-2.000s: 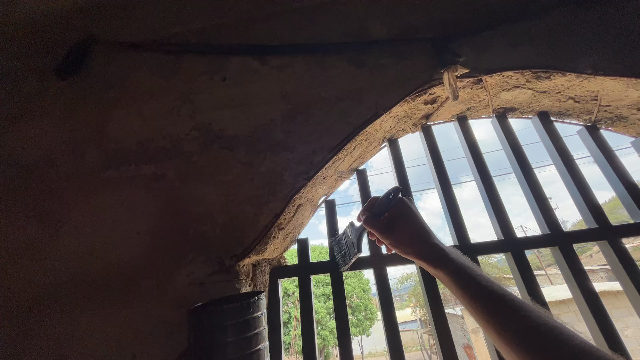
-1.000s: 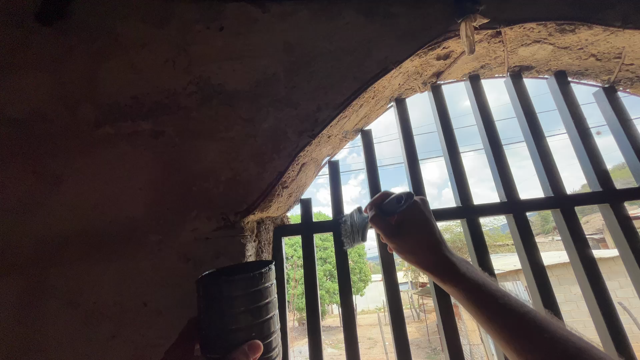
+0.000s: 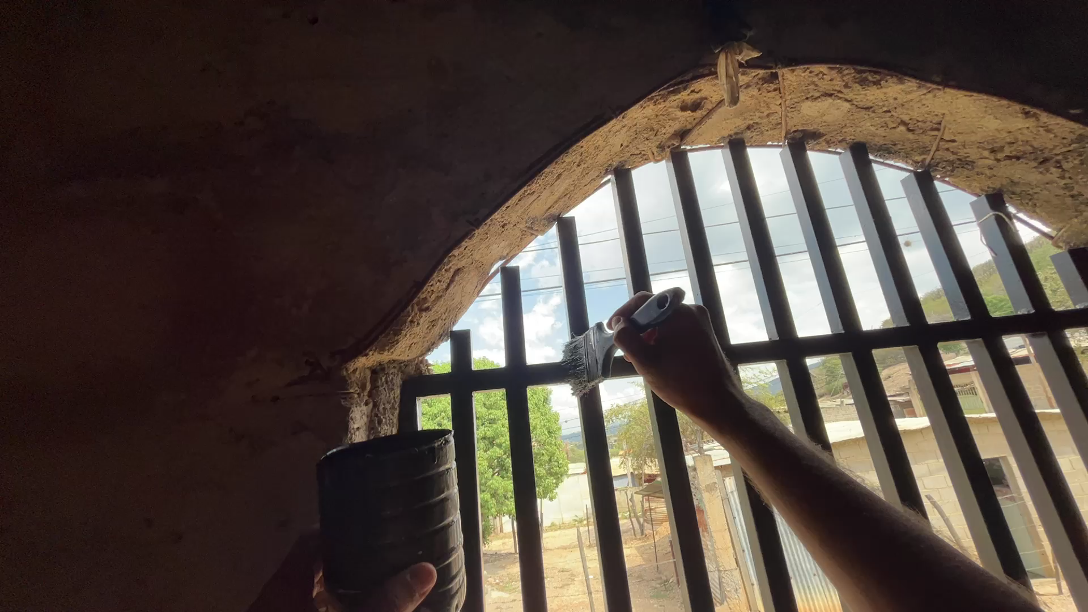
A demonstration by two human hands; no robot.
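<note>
My right hand (image 3: 680, 357) grips a paintbrush (image 3: 633, 327) by its handle, the handle's end pointing up and right. The dark-coated bristles meet the horizontal crossbar of the black metal window bars (image 3: 544, 374), where an upright crosses it. At the lower left my left hand (image 3: 382, 591) holds a dark ribbed can (image 3: 391, 510) upright, its thumb across the front. The can's contents are hidden, and so are most of that hand's fingers. The can stands close beside the left end of the bars.
A rough arched opening (image 3: 561, 200) in a dark wall (image 3: 187, 238) frames the bars. A scrap of material (image 3: 729, 72) hangs at the top of the arch. Outside are a green tree (image 3: 493, 425), overhead wires, a block wall (image 3: 926, 450) and low buildings.
The brush has moved right along the crossbar. My left hand, out of view two seconds ago, shows around the can, which has come up in front of the wall. The view has shifted.
</note>
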